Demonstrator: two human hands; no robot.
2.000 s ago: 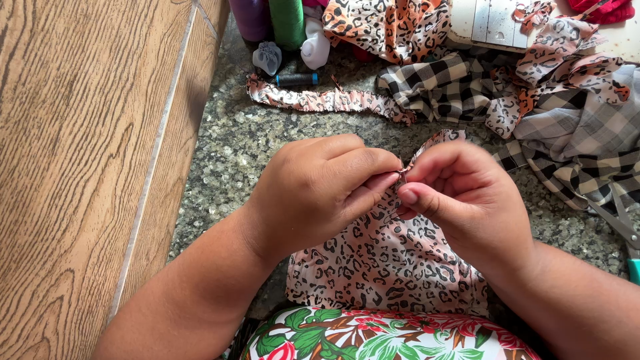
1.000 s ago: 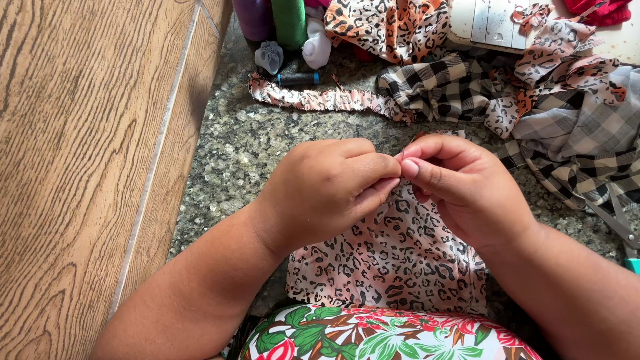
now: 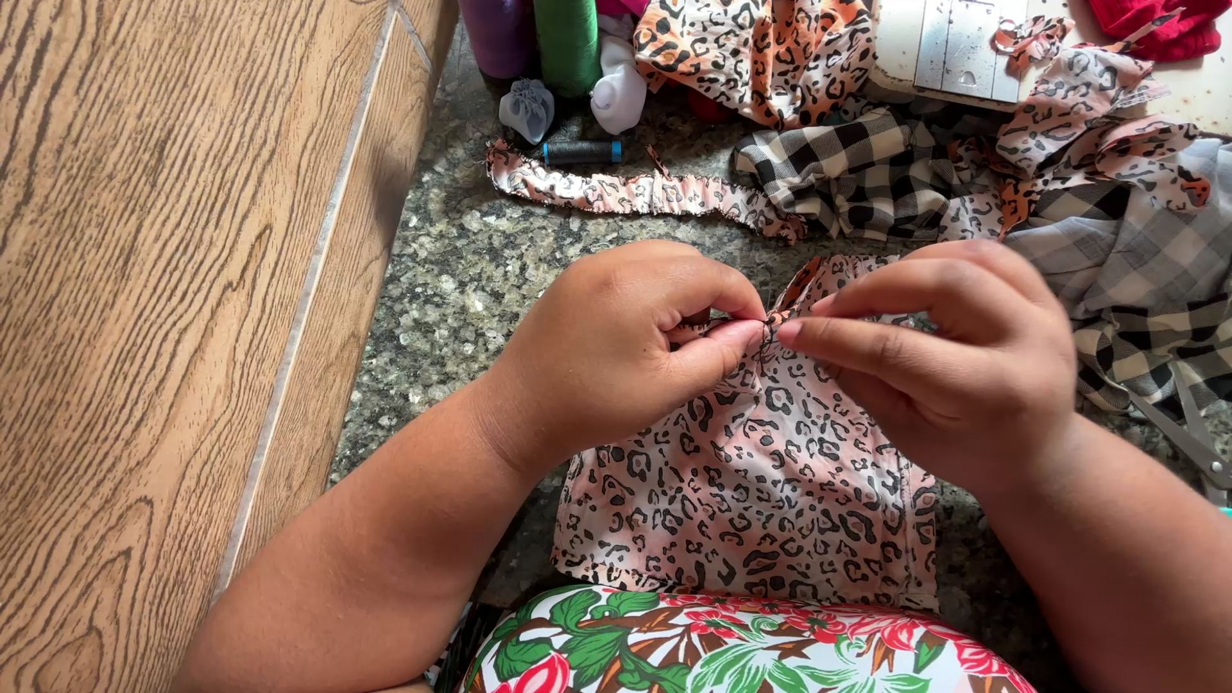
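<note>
Pink leopard-print fabric [image 3: 770, 481] hangs from my fingers and spreads over the granite surface near my body. My left hand [image 3: 645, 337] pinches its dark-stitched upper edge between thumb and forefinger. Close beside it, my right hand [image 3: 953, 346] has its thumb and forefinger at the same edge; whether they grip the cloth or a thread there cannot be told. Beyond my hands lies a gathered leopard-print strip [image 3: 635, 192], its right end against black-and-white checked fabric [image 3: 847, 168].
A small dark thread spool [image 3: 582, 152] lies below green [image 3: 566, 43] and purple [image 3: 498, 37] thread cones. At the upper right is a sewing machine's pale base [image 3: 967, 48]. Scissors [image 3: 1189, 433] rest at the right by the checked cloth. Wood-grain panelling [image 3: 173, 241] borders the granite on the left.
My right fingers, pressed against my left ones a second ago, have drawn slightly apart to the right. The fabric's stitched edge now shows between them. My left hand has stayed nearly in place.
</note>
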